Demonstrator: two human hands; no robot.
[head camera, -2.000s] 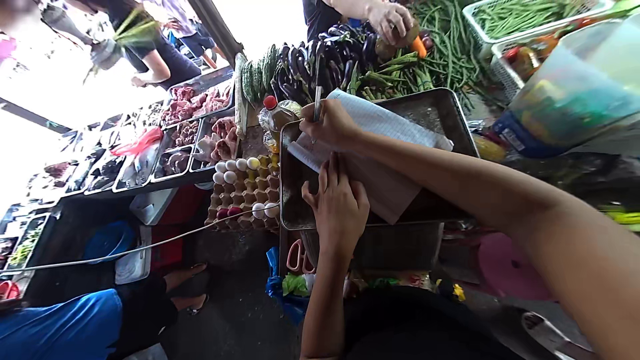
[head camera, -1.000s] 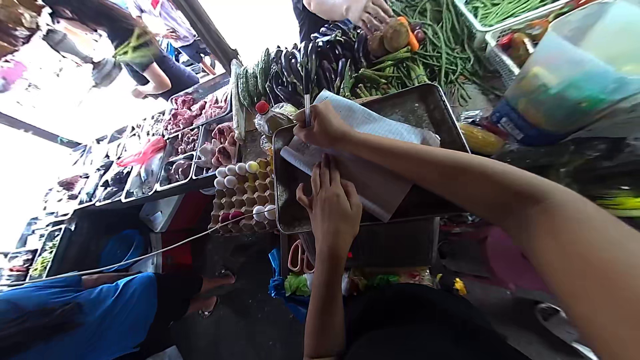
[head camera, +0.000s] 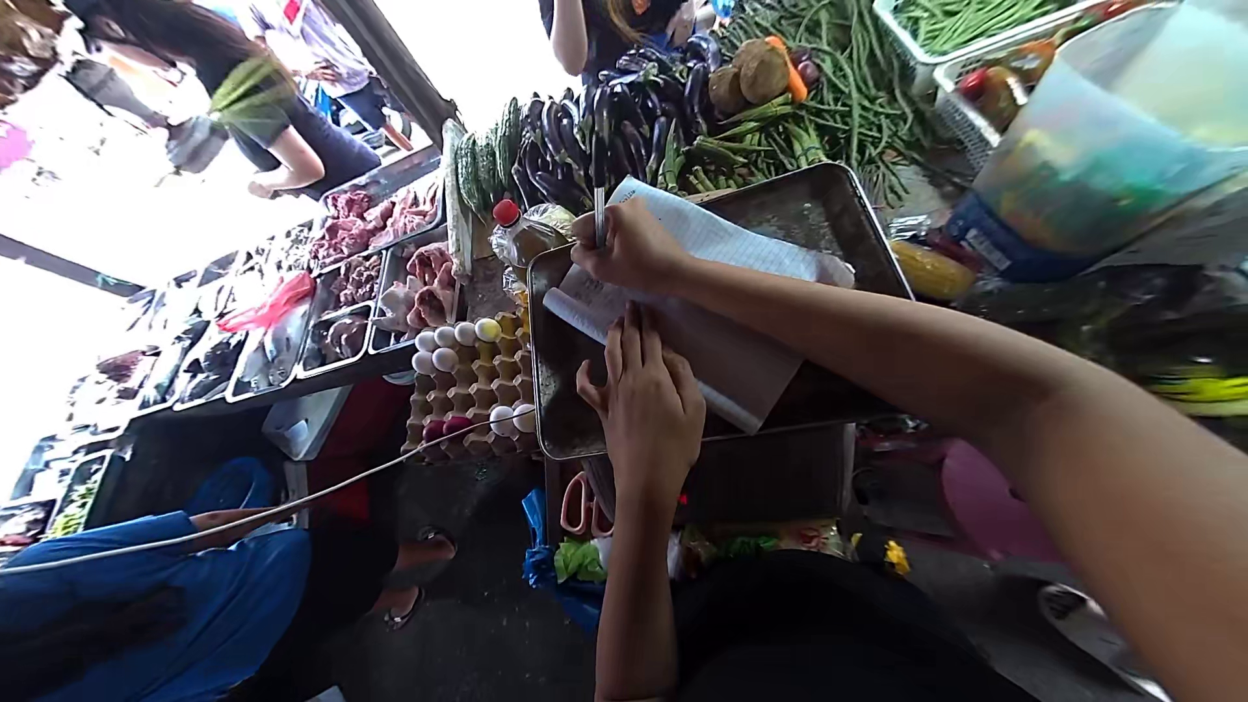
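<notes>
A lined paper notebook (head camera: 751, 341) lies tilted on a dark metal tray (head camera: 814, 210), with some handwriting on its page. My right hand (head camera: 629, 249) is closed round a pen (head camera: 600, 210) that stands nearly upright over the page's upper left part. Flat on the lower left of the page rests my left hand (head camera: 648, 395), fingers a little spread, holding nothing. Just left of the tray are an egg carton (head camera: 458, 390) with several eggs and a bottle with a red cap (head camera: 506, 213). The pen's tip is hidden by my right hand.
Beyond the tray lie eggplants (head camera: 556, 136), bitter gourds (head camera: 487, 161), long beans (head camera: 829, 88) and brown root vegetables (head camera: 760, 73). Trays of meat (head camera: 361, 229) stand at left. A plastic container (head camera: 1082, 166) is at right. A white cord (head camera: 322, 487) crosses the left. Other people stand nearby.
Another person's hand, over the vegetables behind the tray in the earlier frames, is no longer there. My hands remain at the notebook.
</notes>
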